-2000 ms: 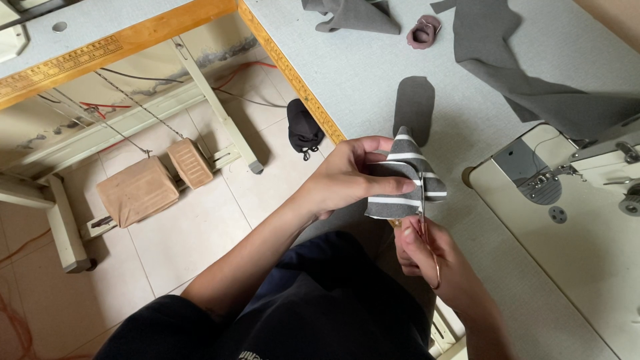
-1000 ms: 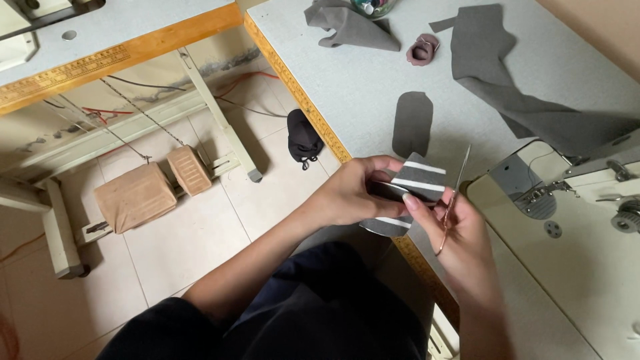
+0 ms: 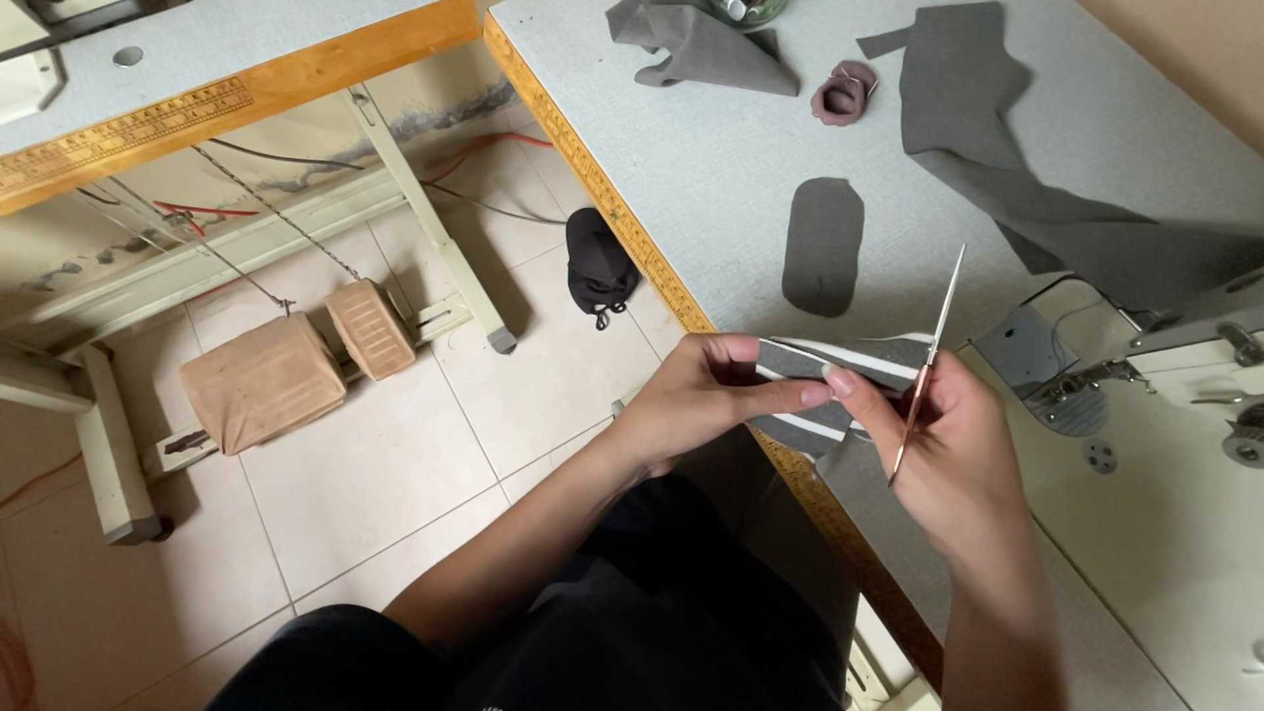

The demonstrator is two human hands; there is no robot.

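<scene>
Above the table's front edge, my left hand [image 3: 711, 400] pinches a grey fabric piece with white stripes [image 3: 805, 430] between thumb and fingers. My right hand [image 3: 928, 434] grips the same fabric with its thumb close to the left one. A pair of scissors [image 3: 923, 380] also rests in my right hand, its slim blades pointing up and away from the cloth. Fingers hide part of the fabric and of the scissor handles. Just beyond the hands, a rounded oblong of dark grey fabric [image 3: 824, 247] lies flat on the table.
An industrial sewing machine [image 3: 1136, 425] stands at the right. Grey fabric scraps [image 3: 958, 118], [image 3: 706, 49] and a mauve fabric ring [image 3: 844, 93] lie farther back on the table, beside a glass jar [image 3: 749, 10]. A measuring tape strip [image 3: 592, 173] runs along the edge. Pedals [image 3: 267, 375] sit below.
Two seconds ago the scissors were at the striped fabric; now their blades point up, away from it. My right hand has moved up to the fabric and taken hold of it.
</scene>
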